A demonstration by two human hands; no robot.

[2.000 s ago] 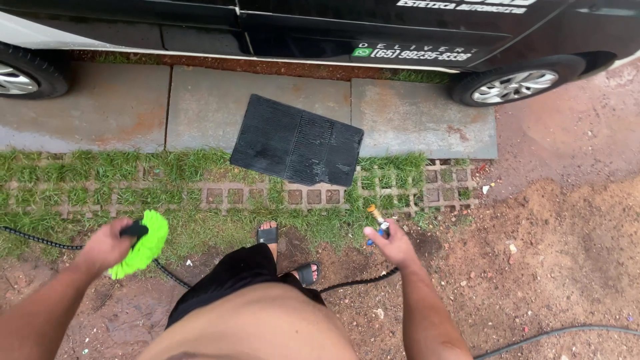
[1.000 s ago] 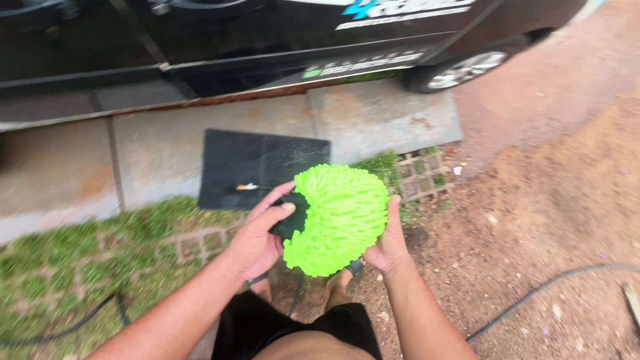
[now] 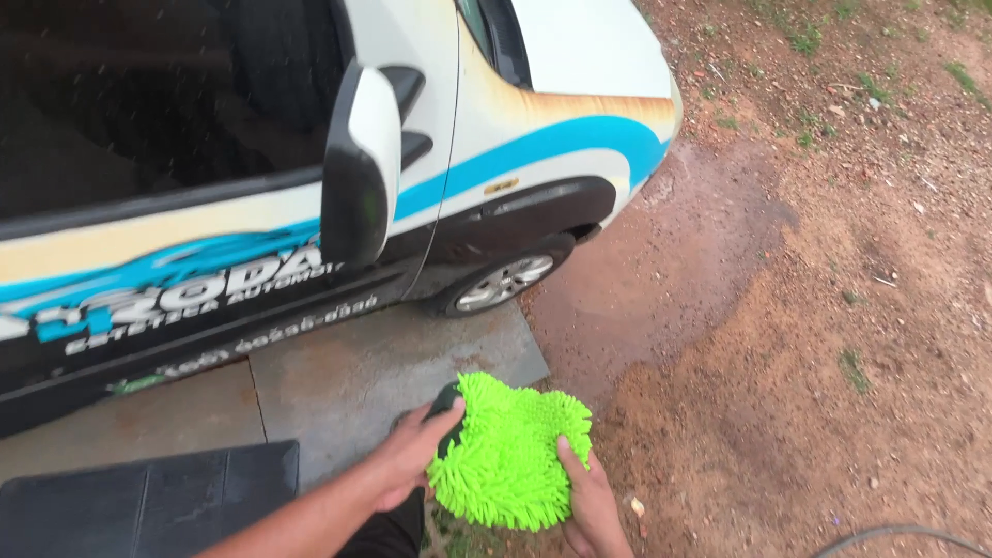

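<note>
A lime-green chenille microfiber wash mitt (image 3: pixel 511 453) with a black cuff is held low in the centre of the head view. My left hand (image 3: pixel 415 453) grips the cuff on its left side. On the opposite edge, my right hand (image 3: pixel 589 492) holds the green pile, thumb on top and the other fingers partly hidden. Beyond the mitt stands a car with white, blue and black bodywork. Its side mirror (image 3: pixel 363 167), front wheel (image 3: pixel 504 285) and white hood (image 3: pixel 593 46) are visible, and its door bears writing.
A black mat (image 3: pixel 147 500) lies at the lower left, by concrete slabs (image 3: pixel 341 380) running along the car. Wet reddish dirt (image 3: pixel 659 263) and gravelly ground spread to the right. Part of a hose (image 3: pixel 903 531) curves at the bottom right corner.
Two seconds ago my left hand alone held the mitt and my right held a small blue-and-orange item; now both hands are on the mitt. The view has swung toward the car's front.
</note>
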